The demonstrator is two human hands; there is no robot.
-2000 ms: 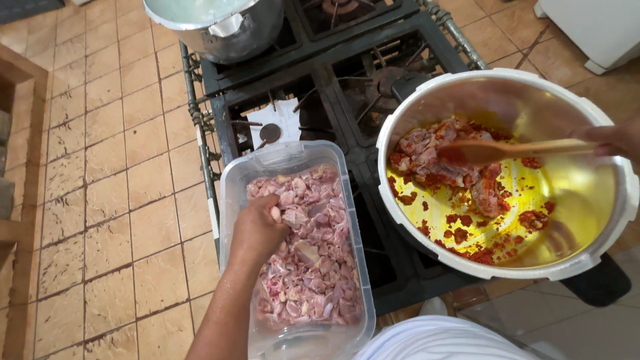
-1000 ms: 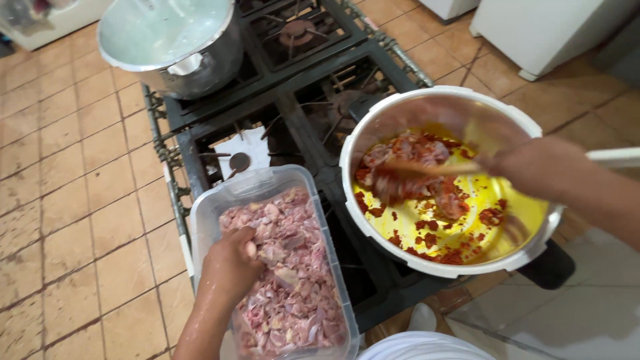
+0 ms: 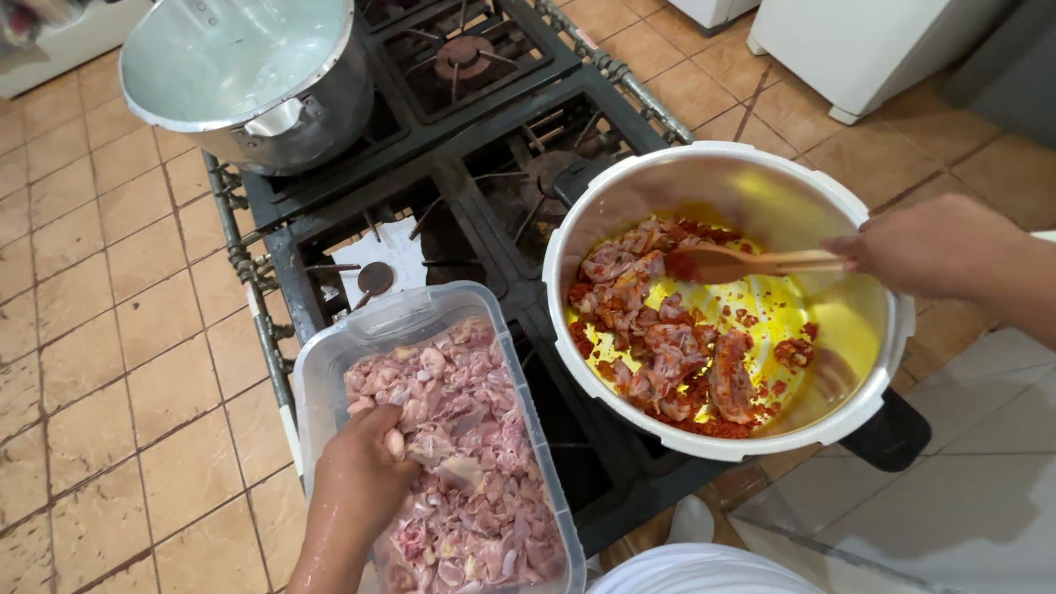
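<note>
Raw chopped meat pieces (image 3: 487, 462) fill a clear plastic tub (image 3: 318, 363) at the stove's near edge. My left hand (image 3: 367, 474) lies on the meat at the tub's left side, its fingers curled around some of it. My right hand (image 3: 932, 247) grips the handle of a wooden spoon (image 3: 742, 262). The spoon's bowl rests among meat and red paste (image 3: 660, 346) inside a large aluminium pot (image 3: 565, 330), where yellow oil coats the bottom. Part of the spoon's bowl is hidden by red paste.
The black gas stove (image 3: 429, 148) has open grates and burners, with a white paper (image 3: 396, 256) under one burner. A second aluminium pot (image 3: 313, 124) holding cloudy liquid stands at the upper left. Gas pipes run along the stove's sides. A white appliance (image 3: 866, 49) stands at the upper right.
My right hand has moved the spoon through the meat, which now lies more spread out in the pot. My left hand has stayed at the meat in the tub.
</note>
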